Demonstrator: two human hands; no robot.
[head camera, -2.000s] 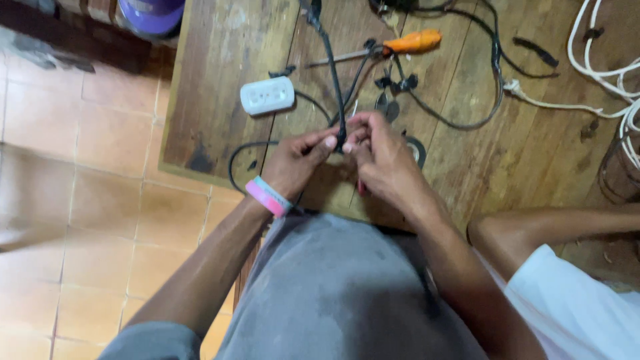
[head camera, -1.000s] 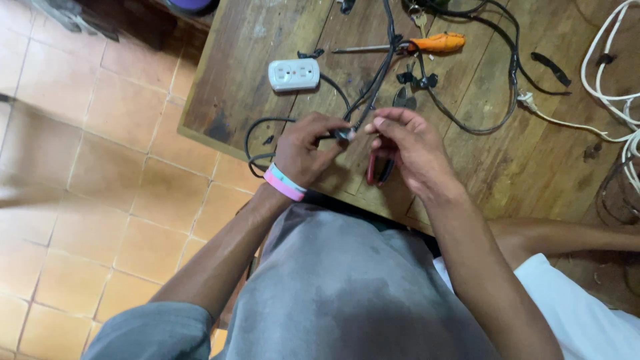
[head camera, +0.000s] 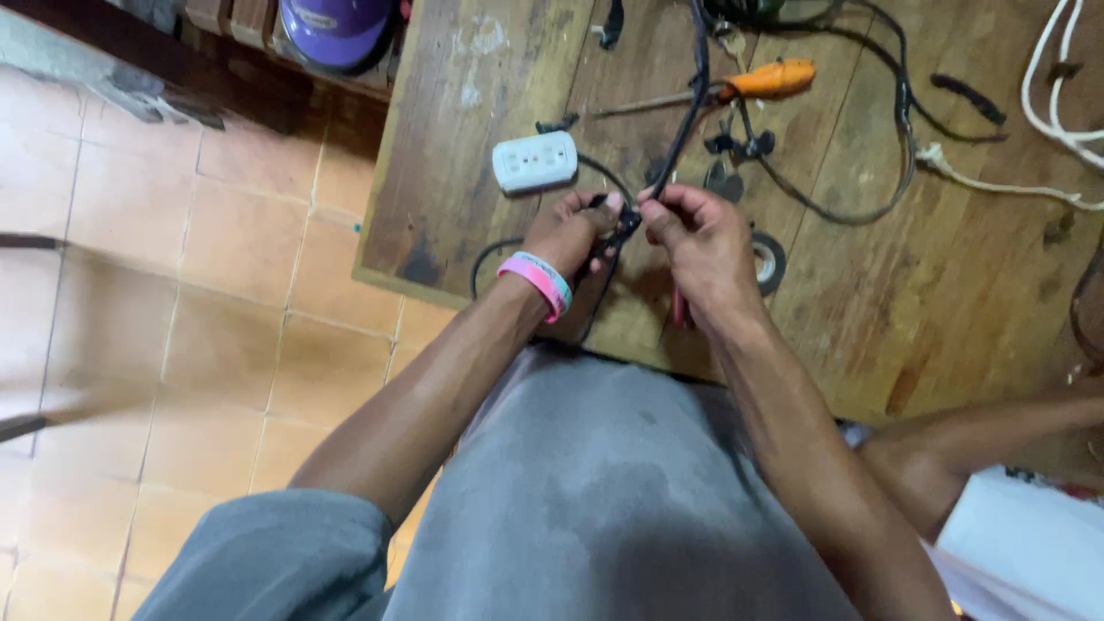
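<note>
A black electrical cable (head camera: 690, 121) runs from the top of the view down to both hands. My left hand (head camera: 576, 228), with pink and teal wristbands, grips its dark, taped-looking part, where several black strands meet. My right hand (head camera: 699, 233) pinches the cable just above and to the right, the fingertips close to the left thumb. A white outlet box (head camera: 535, 162) lies on the table to the upper left of my left hand. Beside my right hand are a roll of black tape (head camera: 766, 261) and red handles (head camera: 681, 309), partly hidden by that hand.
An orange-handled screwdriver (head camera: 769, 79) lies beyond the hands on the wooden table (head camera: 957, 319). Dark cable loops and tape scraps surround it. White cord (head camera: 1013, 187) is at the right. Another person's arm (head camera: 975, 440) rests at the lower right. A purple object (head camera: 338, 30) stands upper left.
The hands were a little apart at the cable one second ago and are now close together on it. The right fingers have closed onto the cable.
</note>
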